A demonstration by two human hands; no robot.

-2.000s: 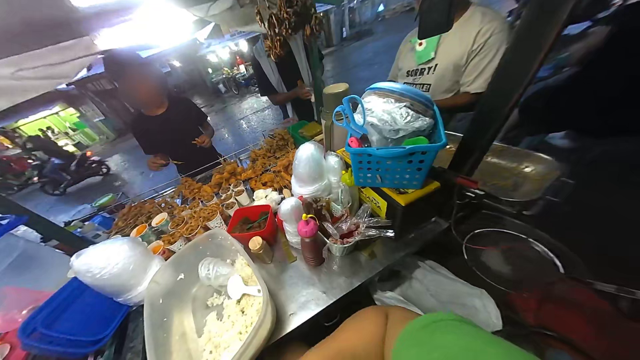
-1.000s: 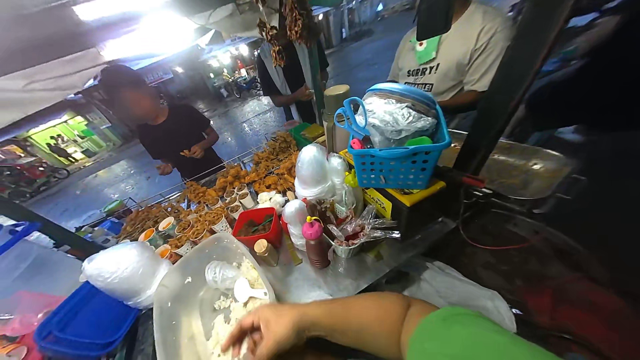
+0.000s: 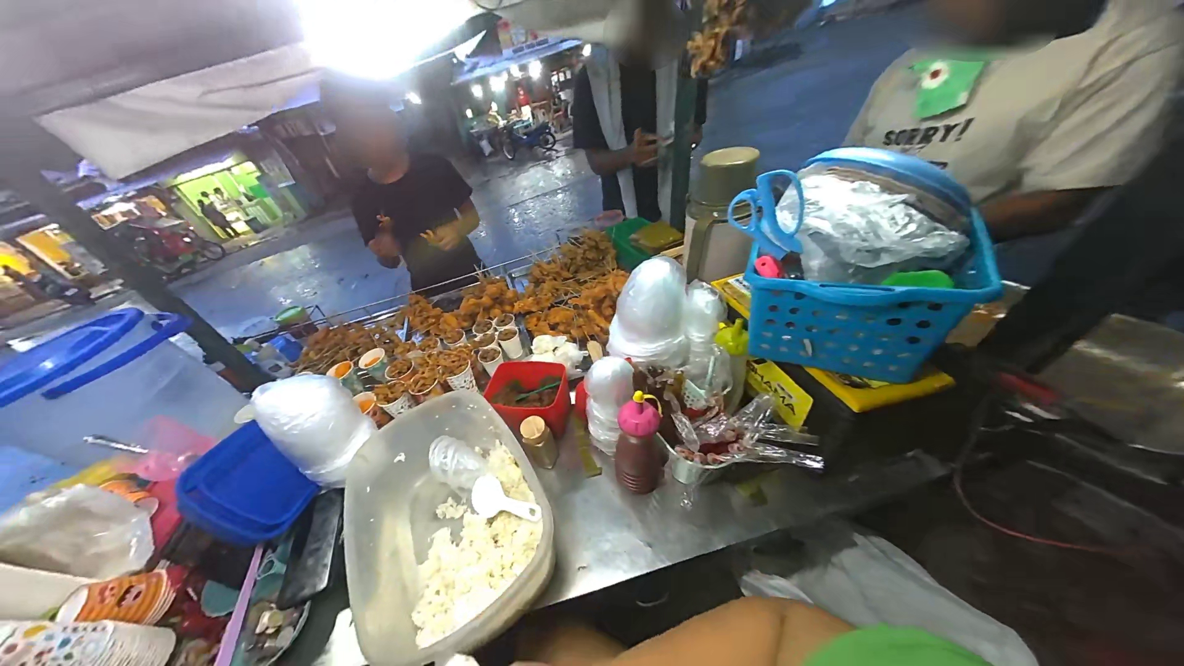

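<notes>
My right forearm (image 3: 712,634), with a green sleeve, lies along the bottom edge; its hand is cut off by the frame. My left hand is out of view. Nearest to the forearm is a translucent plastic tub (image 3: 375,518) of cooked rice (image 3: 462,573). A white plastic scoop (image 3: 499,500) and a clear plastic bag roll (image 3: 455,462) lie in it. Beside the tub stand a small corked jar (image 3: 537,441), a red container (image 3: 527,398) of dark sauce and a pink-topped squeeze bottle (image 3: 638,449). Stacked clear lids or cups (image 3: 649,314) rise behind them.
Fried skewered food (image 3: 573,301) and filled paper cups (image 3: 461,370) cover the back of the stall. A blue basket (image 3: 860,324) with scissors (image 3: 770,213) stands at right, a blue tray (image 3: 242,486) and paper cup stacks (image 3: 120,597) at left. Several people stand across the stall.
A second ago my right hand was over the rice tub; it has since drawn back below the bottom edge. The view has turned left.
</notes>
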